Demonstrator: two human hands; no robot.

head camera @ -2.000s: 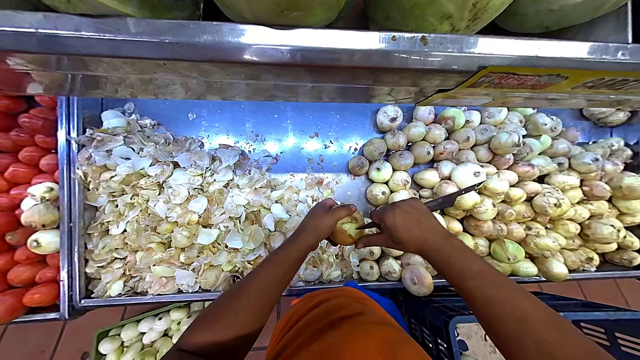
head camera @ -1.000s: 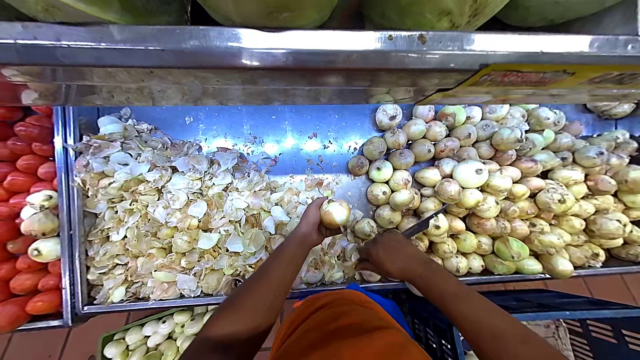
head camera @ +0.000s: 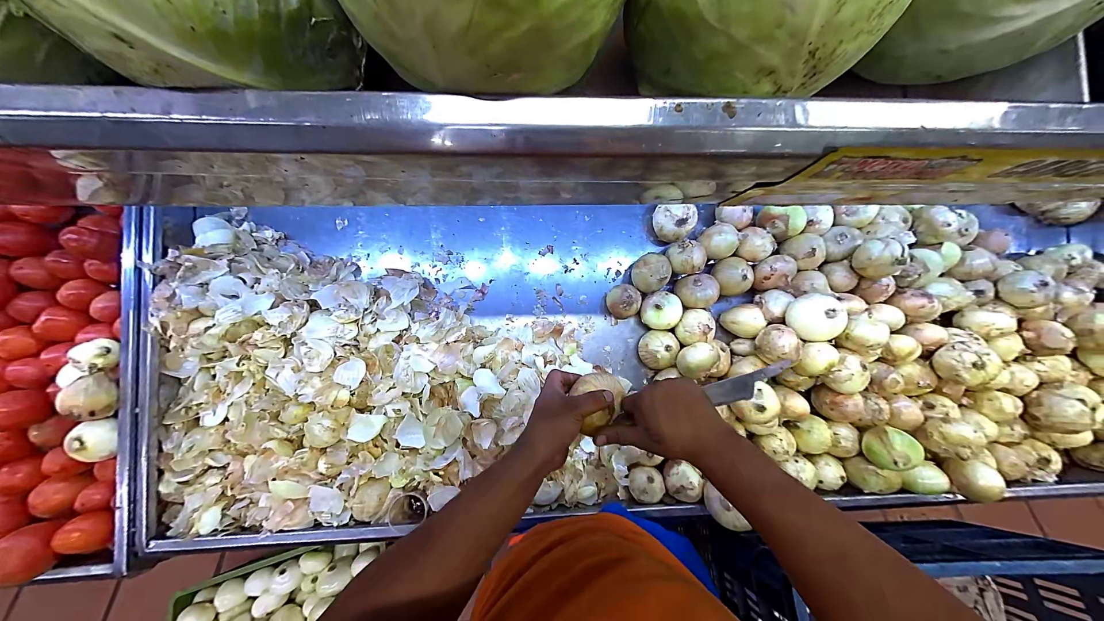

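My left hand (head camera: 561, 412) grips a pale yellow onion (head camera: 599, 398) above the near part of a metal display tray. Close against the onion's right side is my right hand (head camera: 671, 418), closed on a knife whose blade (head camera: 745, 385) points right and away from the onion. The knife's handle is hidden in my palm. Under and left of my hands lies a wide heap of dry onion skins (head camera: 345, 388). A large pile of whole onions (head camera: 888, 345) fills the tray's right side, with one whiter onion (head camera: 816, 317) on top.
Red tomatoes (head camera: 56, 319) with several onions on them fill the tray at left. A green crate (head camera: 185, 595) of peeled onions stands below. A dark plastic crate (head camera: 975, 543) is at lower right. A metal shelf edge (head camera: 517, 121) with large green produce (head camera: 483, 43) runs across the top.
My hands were apart one second ago, the left holding an onion with a pale face up. Now they are together at the onion, and the knife has moved up with my right hand.
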